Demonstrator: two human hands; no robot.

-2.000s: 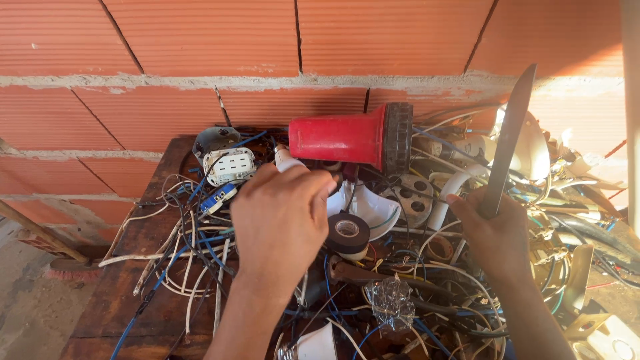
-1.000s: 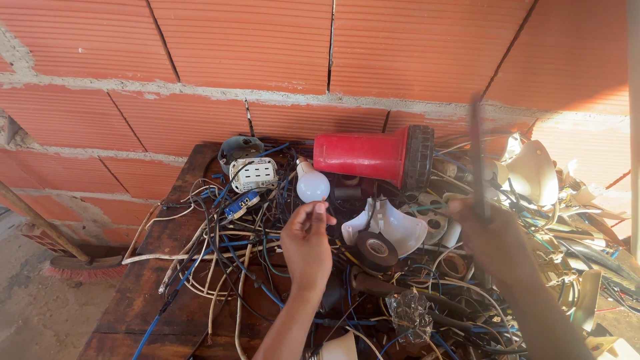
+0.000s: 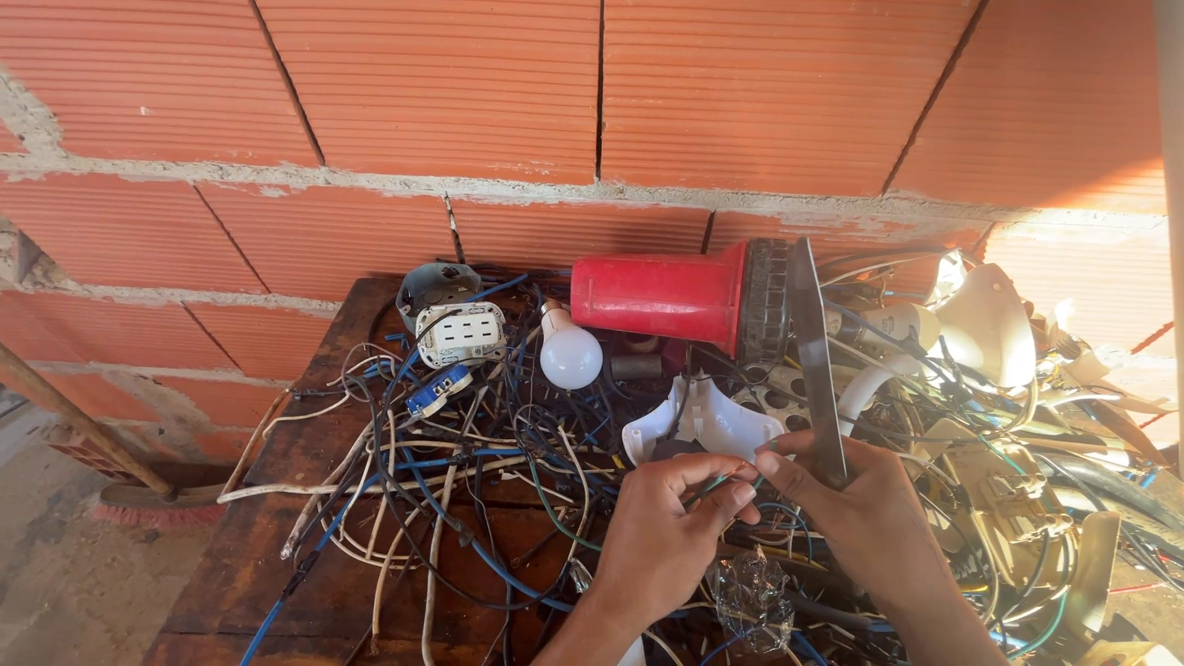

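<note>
My left hand (image 3: 671, 527) pinches a thin green wire (image 3: 712, 483) between thumb and fingertips. Close beside it, my right hand (image 3: 842, 499) has its thumb and forefinger at the wire's other part, while a knife blade (image 3: 814, 370) stands upright from the same hand; its handle is hidden. Just beyond the hands lies a white plastic piece (image 3: 708, 416). A white light bulb (image 3: 570, 356) rests on the tangled wires, left of a red flashlight (image 3: 657, 294) with a black ribbed head. Crumpled clear plastic (image 3: 754, 601) is below the hands.
Tangled cables (image 3: 444, 518) cover much of the dark wooden table (image 3: 231, 592). A white socket module (image 3: 461, 333), a blue electrical part (image 3: 439, 390) and a grey round box (image 3: 435, 287) lie at the left. Behind is a brick wall (image 3: 444, 102); a broom (image 3: 157, 499) stands left.
The left hand has let go of the light bulb, now lying by the flashlight, and come to the right hand. Both hands now meet at the green wire. The knife remains in the right hand.
</note>
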